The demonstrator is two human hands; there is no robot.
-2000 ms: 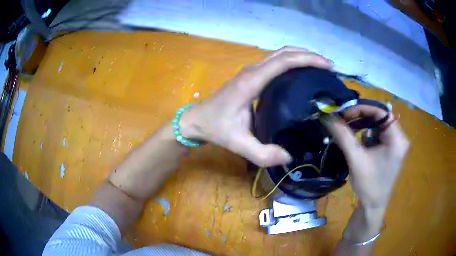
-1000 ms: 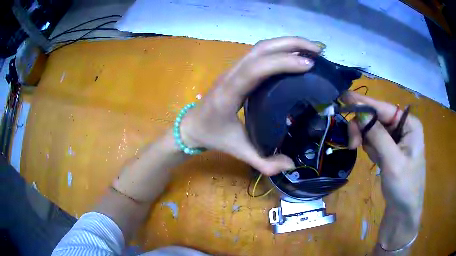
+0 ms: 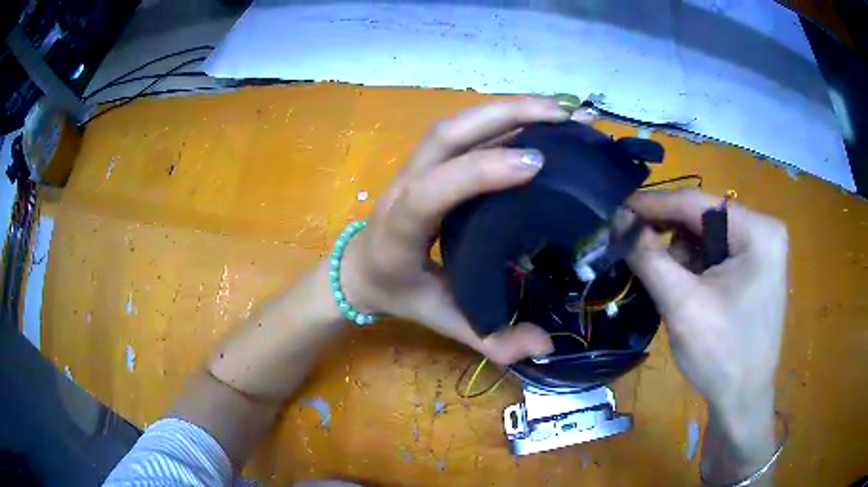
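Note:
My left hand (image 3: 409,228) is wrapped around the black camera head shell (image 3: 519,209), its thumb near the lower rim. The shell is tilted over the black base housing (image 3: 590,366), which holds thin red, yellow and white wires (image 3: 595,309). My right hand (image 3: 709,285) pinches a black cable (image 3: 625,233) at the shell's right edge, beside a blurred whitish connector (image 3: 592,262). A dark rod-like piece (image 3: 715,235) lies against the right fingers. The silver-white mounting bracket (image 3: 566,420) is below the base housing. A yellow wire (image 3: 476,379) loops out at its left.
The work lies on a scratched orange-yellow tabletop (image 3: 190,228). A long white sheet (image 3: 428,48) lies beyond it. A round tape-like roll (image 3: 54,143) is at the far left, with black cables (image 3: 143,71) beside it.
The head shell has moved left and tilted. My right fingers have closed in at its right edge with the black cable, and the white connector sits lower.

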